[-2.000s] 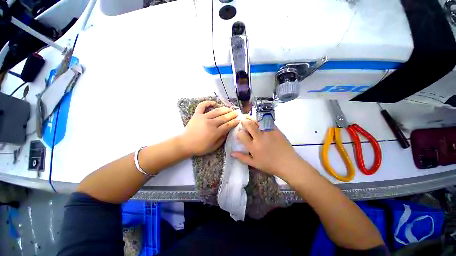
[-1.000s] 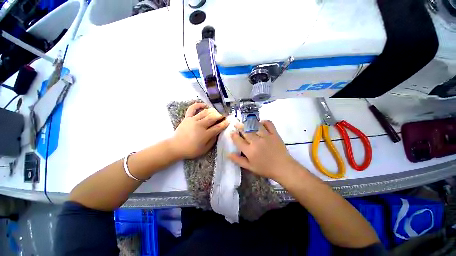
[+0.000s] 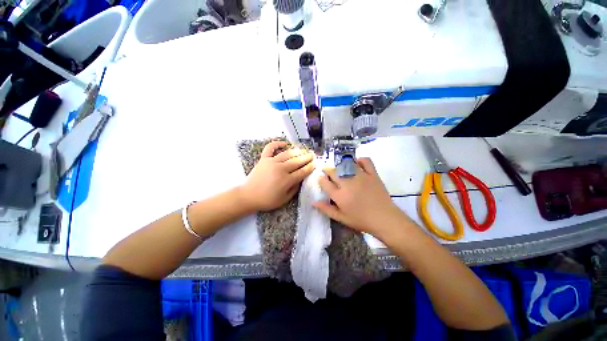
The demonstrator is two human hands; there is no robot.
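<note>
A grey-brown tweed piece (image 3: pixel 276 233) lies under the white sewing machine (image 3: pixel 399 60) and hangs over the table's front edge. A narrow white strip (image 3: pixel 311 246) lies lengthwise on it, its end hanging at the front. My left hand (image 3: pixel 279 176) lies on the tweed left of the strip, fingertips by the needle area (image 3: pixel 319 148). My right hand (image 3: pixel 356 200) rests on the strip and tweed at the right, fingers bent beside the presser foot parts. Both hands press the cloth down. The needle tip is hidden by glare and fingers.
Scissors with yellow and red handles (image 3: pixel 439 200), a dark-handled tool (image 3: pixel 511 172) and a dark red case (image 3: pixel 570 192) lie to the right. A pale cut piece (image 3: pixel 81 136) lies on a blue patch at the left. A blue crate (image 3: pixel 186 308) stands below the table.
The camera view has shifted. The hands, strip and tweed keep nearly the same places under the machine; any feed of the cloth is too small to tell.
</note>
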